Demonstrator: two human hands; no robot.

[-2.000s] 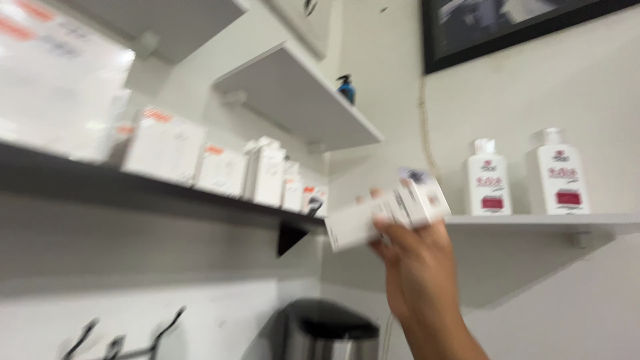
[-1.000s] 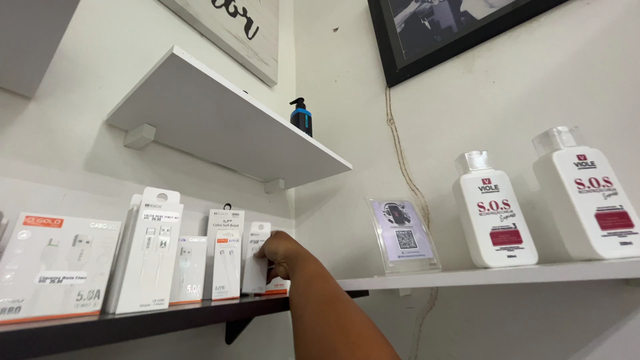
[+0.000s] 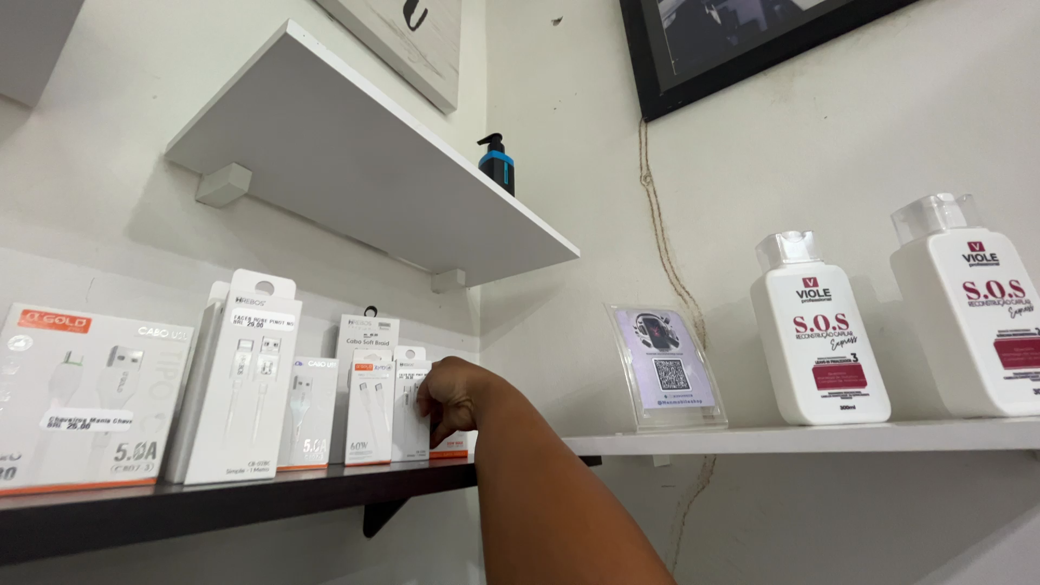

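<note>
My right hand (image 3: 457,398) reaches in from the lower right, over the right end of the dark shelf (image 3: 325,490). Its fingers are curled at the right edge of a narrow white cable box (image 3: 410,414), gripping it where it stands upright on the shelf. Partly behind the hand sits a low box with an orange base (image 3: 449,447). Close on the left are a white and orange cable box (image 3: 370,414) and a taller soft-braid cable box (image 3: 366,329) behind it. My left hand is out of view.
Further left stand a small cable box (image 3: 309,414), a tall white cable box (image 3: 244,382) and a wide one (image 3: 89,398). A white shelf (image 3: 374,162) juts out above, bearing a pump bottle (image 3: 497,166). On the right shelf (image 3: 796,439) are an acrylic sign (image 3: 668,370) and white bottles (image 3: 821,349).
Two seconds ago my right hand held white boxes in the air, off the shelf's end; now it is at the row of boxes. Over the last second it has barely moved.
</note>
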